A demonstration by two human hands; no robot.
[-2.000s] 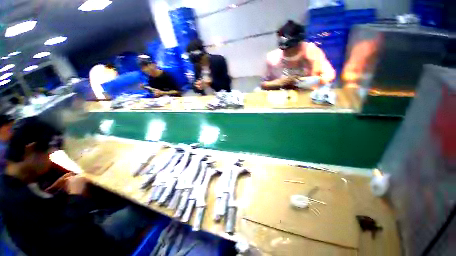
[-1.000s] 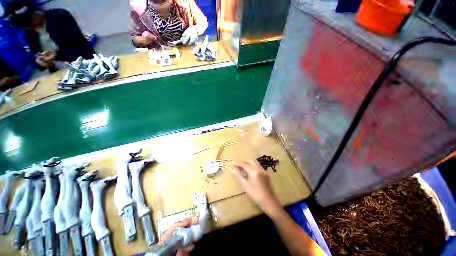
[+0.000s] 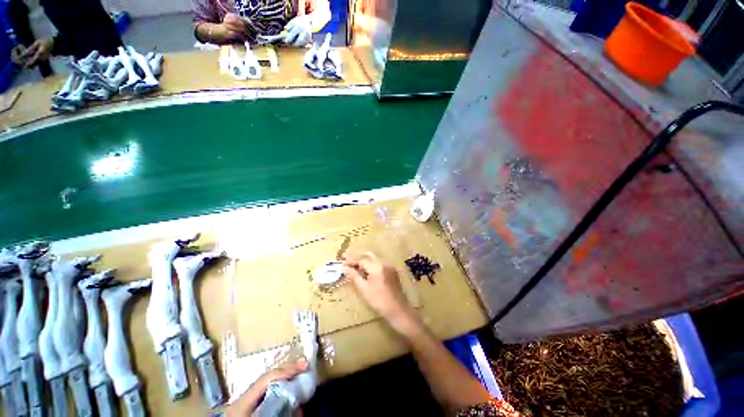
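Note:
My left hand [image 3: 265,388] is shut around a pale grey moulded limb [image 3: 307,348] at the bench's front edge, its toed end pointing up and away from me. My right hand [image 3: 377,285] is over the cardboard mat [image 3: 269,285], its fingertips at the right rim of the small white glue dish [image 3: 329,273]. The fingers seem pinched together; whether they hold a thin stick is too small to tell. A loose pile of small black parts [image 3: 422,268] lies right of my right hand.
More grey limbs [image 3: 166,305] with dark toed tips lie in a row at left. A small white bottle [image 3: 422,207] stands by the paint-stained metal cabinet [image 3: 522,179]. A tub of brown pieces [image 3: 587,370] is below right. Workers sit beyond the green belt [image 3: 245,155].
The view has swung right and down from the hall to the bench. Since one second ago, my right hand has moved left to the dish. My left hand still holds the limb.

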